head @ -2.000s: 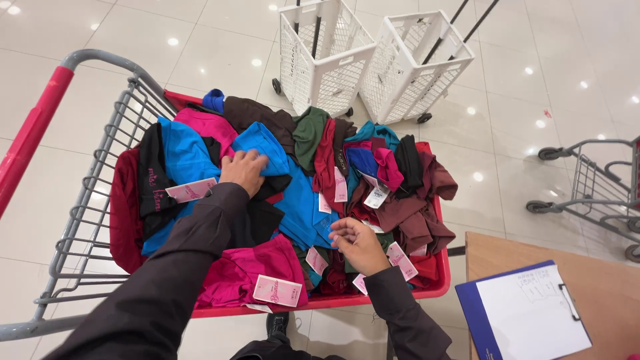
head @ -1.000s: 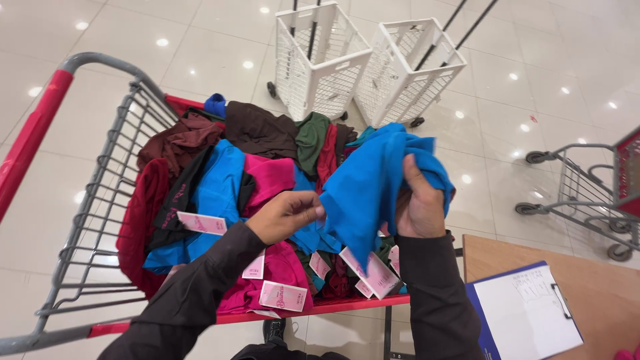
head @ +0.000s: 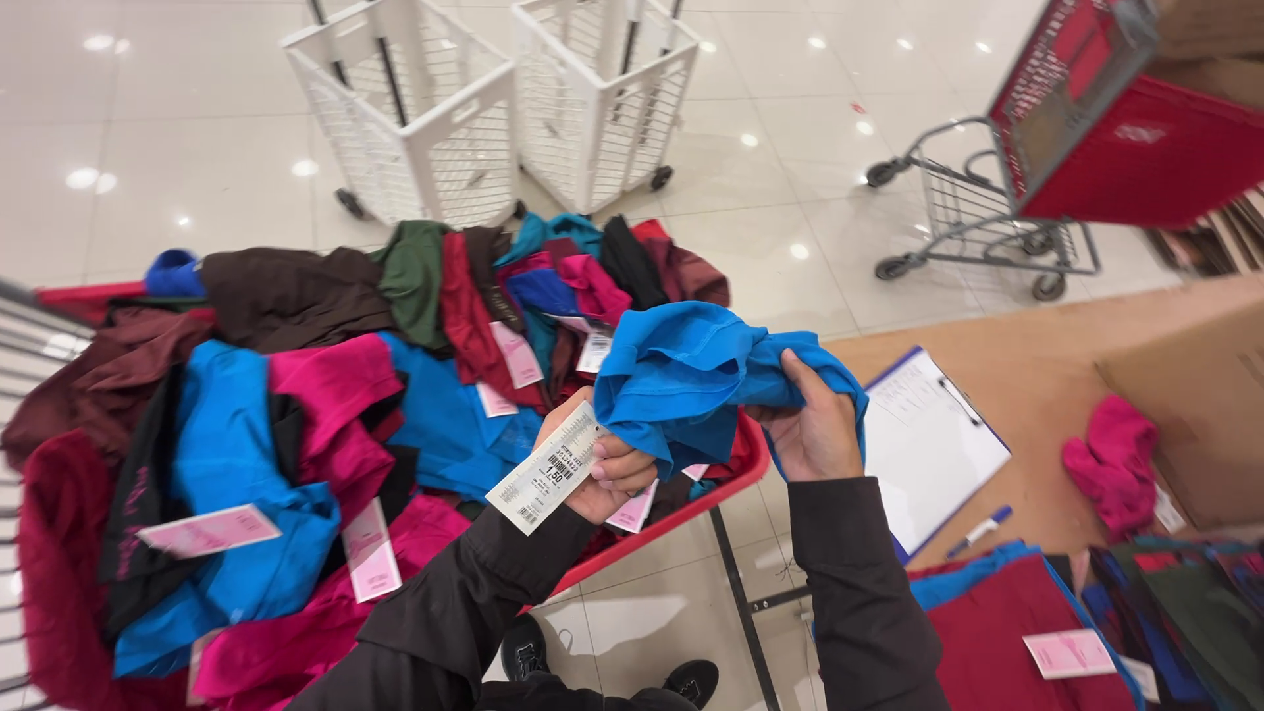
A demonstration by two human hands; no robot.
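In the head view my left hand [head: 604, 472] grips a white paper price tag [head: 546, 469], its printed side facing up. My right hand [head: 815, 425] clasps a bright blue garment [head: 681, 365], which hangs bunched between both hands beside the tag. Beneath and left of them lies a heap of garments with pink tags in a shopping cart with a red rim [head: 652, 538]. The heap includes a magenta garment [head: 331, 400], a dark brown one [head: 296, 296] and a green one [head: 413, 281].
A clipboard [head: 928, 434] and a pen [head: 980, 531] lie on the brown table [head: 1047, 346] at right, near a magenta garment [head: 1114, 464], a cardboard box [head: 1205, 425] and a red garment stack [head: 1017, 622]. Two white wheeled baskets [head: 459, 118] and another cart [head: 1136, 138] stand beyond.
The blue garment has moved from over the heap toward the table, and my left hand has taken hold of its tag. The view has swung right, showing more of the table.
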